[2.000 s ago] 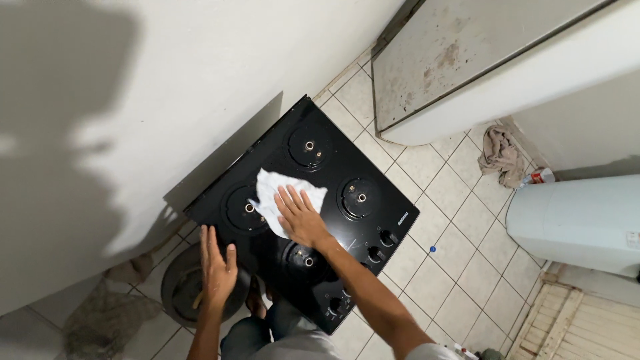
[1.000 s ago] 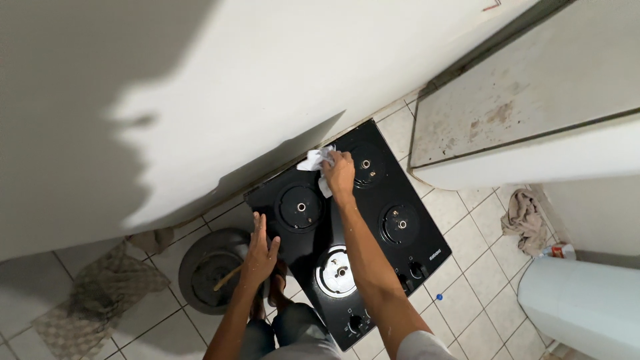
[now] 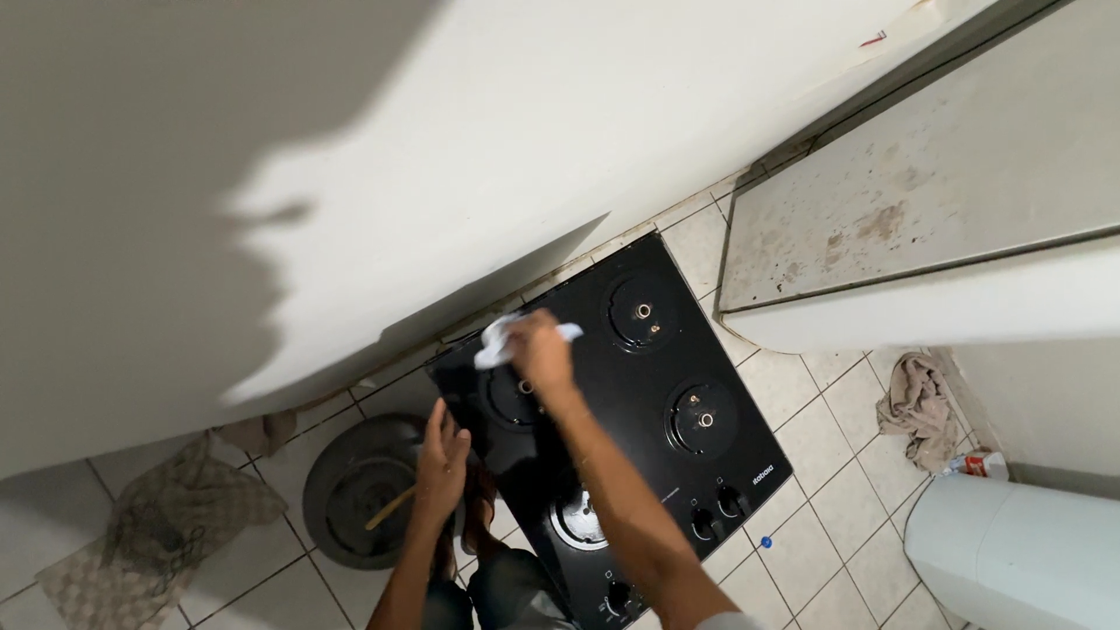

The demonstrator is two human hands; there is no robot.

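Note:
A black four-burner gas cooktop (image 3: 604, 394) with its burner caps off spans the middle of the view. My right hand (image 3: 544, 350) presses a white cloth (image 3: 499, 341) on its surface, over the burner well near the wall-side left corner. Motion blurs the hand and cloth. My left hand (image 3: 444, 459) is at the cooktop's left edge, fingers extended and holding nothing; whether its fingers touch the edge is unclear. Light glints off the lower left burner well (image 3: 577, 518), part of which my right forearm hides. Control knobs (image 3: 730, 501) line the near right side.
A dark round basin (image 3: 328, 525) with a wooden stick (image 3: 390, 507) stands left of my legs. Checked cloth (image 3: 192, 507) lies on the tiles at left. To the right are a stained white appliance (image 3: 840, 236), a crumpled cloth (image 3: 919, 407), a blue cap (image 3: 766, 542) and a pale rounded container (image 3: 1024, 542).
My right hand has moved the white cloth left along the wall-side edge, from beside the upper burner well to the left one. My left hand remains by the left edge.

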